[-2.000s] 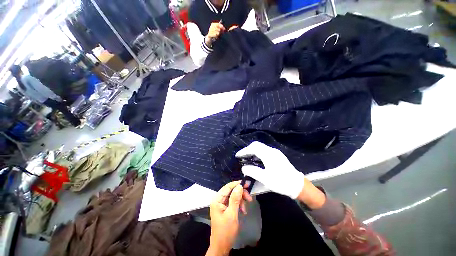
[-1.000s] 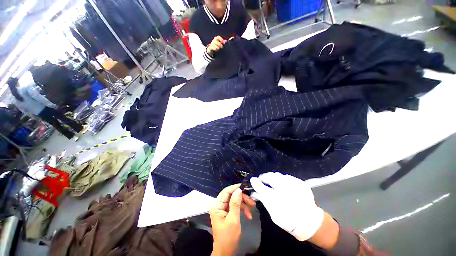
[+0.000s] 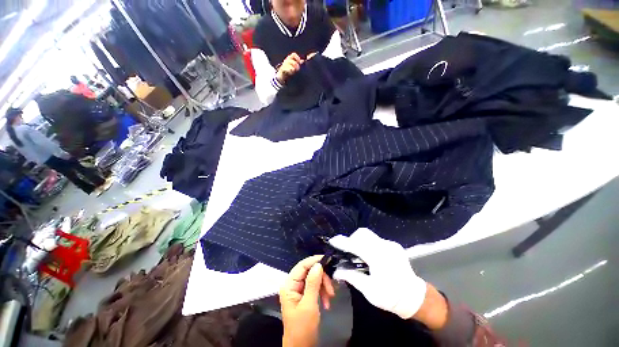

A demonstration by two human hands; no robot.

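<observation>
Dark pinstriped trousers lie spread on the white table, their near edge drawn to the table's front edge. My bare left hand pinches a small dark edge of the cloth between thumb and finger. My right hand, in a white glove, is right beside it and holds a small dark, partly shiny tool, which looks like thread snips, its tips near my left fingertips. A short pale metallic mark, perhaps a zipper, shows on the trousers. The exact spot between my fingers is too small to make out.
A large black garment pile lies at the table's far right. A person opposite handles dark cloth. A dark heap is beyond the left edge. Brown garments and a red stool are at left. The white table's edge is in front.
My gloved right hand first drew back to the lower right, then came in again close to my left fingertips, with the dark tool showing in it. My left hand stays pinched near the same place.
</observation>
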